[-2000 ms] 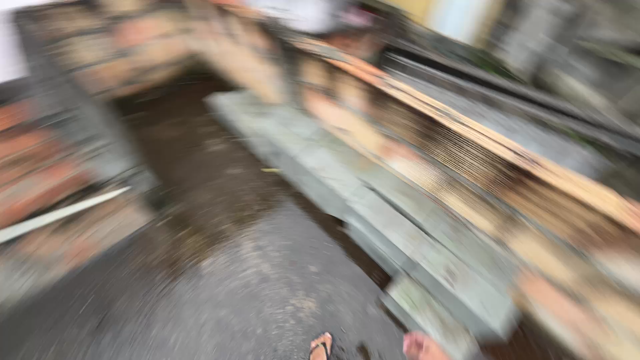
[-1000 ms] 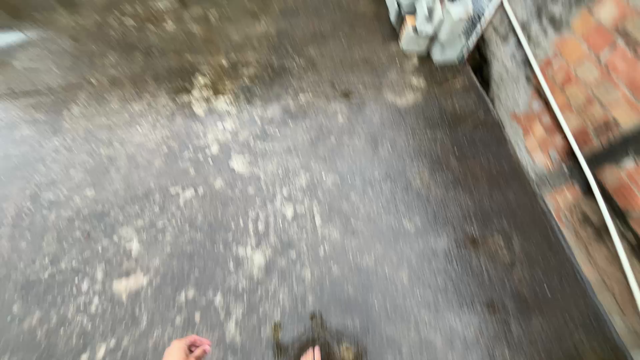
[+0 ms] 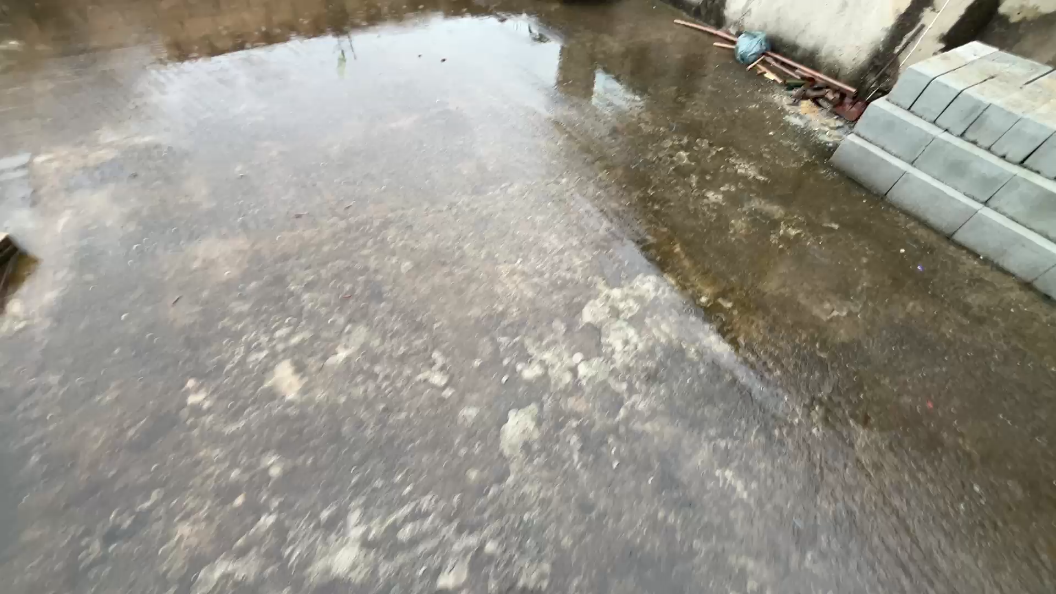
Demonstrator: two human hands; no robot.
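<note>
Neither my left hand nor my right hand is in the head view. Wet, blotchy concrete ground (image 3: 462, 355) fills most of it, with pale patches near the middle. Grey concrete blocks (image 3: 940, 181) are stacked in stepped rows at the right edge. Beyond them, by the foot of a wall, a blue plastic bag (image 3: 751, 47) lies among thin reddish rods (image 3: 813, 74) and small debris.
A stained, light-coloured wall (image 3: 817, 29) runs along the top right. Shallow water (image 3: 371, 70) reflects the sky across the far ground. Part of a brown object (image 3: 7, 252) juts in at the left edge.
The view has swung widely. A hand seen at the bottom edge one second ago is out of view, as are the feet.
</note>
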